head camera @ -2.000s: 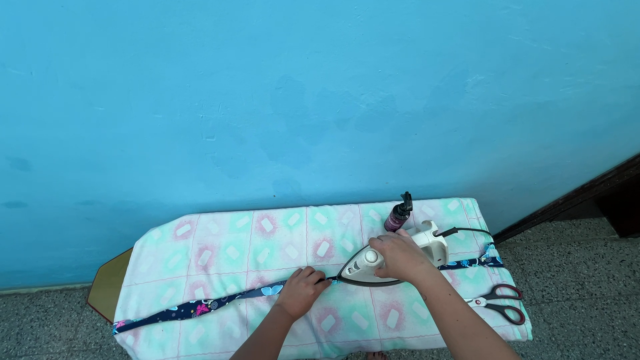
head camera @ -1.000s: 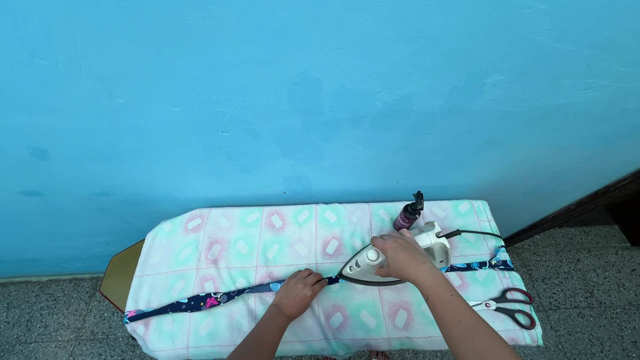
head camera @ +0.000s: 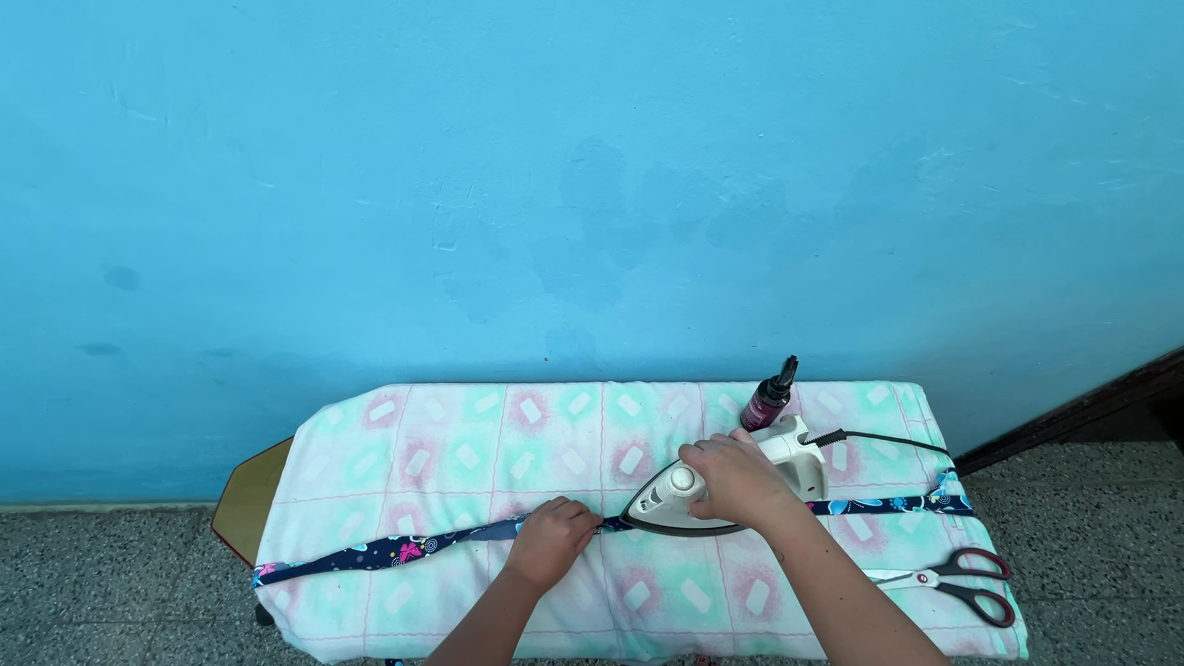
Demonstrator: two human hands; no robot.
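A long navy fabric strip with a floral print (head camera: 375, 553) lies across the cloth-covered ironing board (head camera: 444, 592). My right hand (head camera: 740, 476) grips the handle of a white clothes iron (head camera: 673, 488), whose soleplate rests on the strip with its tip pointing left. Just left of that tip, my left hand (head camera: 557, 538) pinches the strip with its fingertips, where the fabric is folded narrow. Beyond the iron's heel the strip runs on to the right edge of the board. The part under the iron is hidden.
A dark spray bottle (head camera: 767, 398) stands behind the iron. Scissors with black and red handles (head camera: 953, 578) lie at the right, partly behind my right forearm. The iron's cord (head camera: 893, 439) runs off to the right. A blue wall (head camera: 555, 185) rises behind the board.
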